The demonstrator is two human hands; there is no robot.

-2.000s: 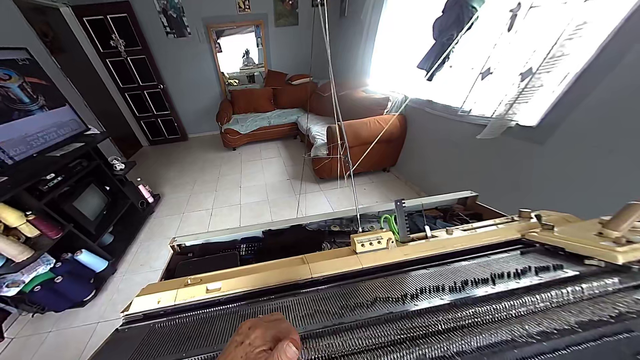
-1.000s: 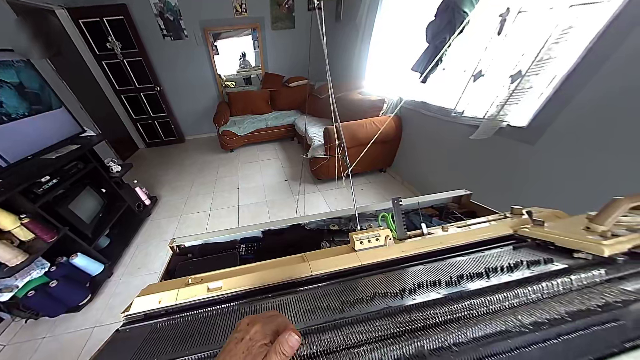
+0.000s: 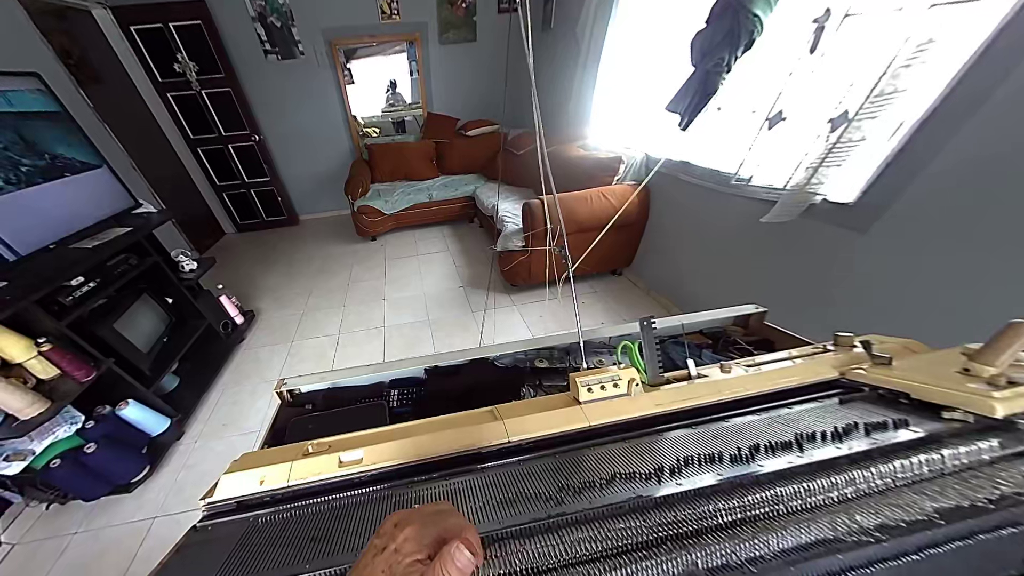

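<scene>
My left hand (image 3: 424,540) rests with curled fingers at the needle bed (image 3: 336,532) of a knitting machine, at the bottom of the view; its fingertips are hidden, so whether it grips anything does not show. Dark needle butts stand out of line in the bed to its right. The cream carriage (image 3: 936,376) with its handle (image 3: 996,348) sits at the right end of the machine. A small cream box with knobs (image 3: 604,386) is on the back rail, with the yarn mast (image 3: 572,296) rising behind it. My right hand is out of view.
Behind the rail lies a long tray (image 3: 480,352) with green-handled scissors (image 3: 632,356), a dark toothed comb (image 3: 650,352) and a remote control (image 3: 400,396). Yarn cones (image 3: 144,418) fill a black shelf unit (image 3: 192,360) at left. An orange sofa (image 3: 592,224) stands across the tiled floor.
The carriage at the right shows slightly more within the view. My left hand stays at about the same part of the needle bed.
</scene>
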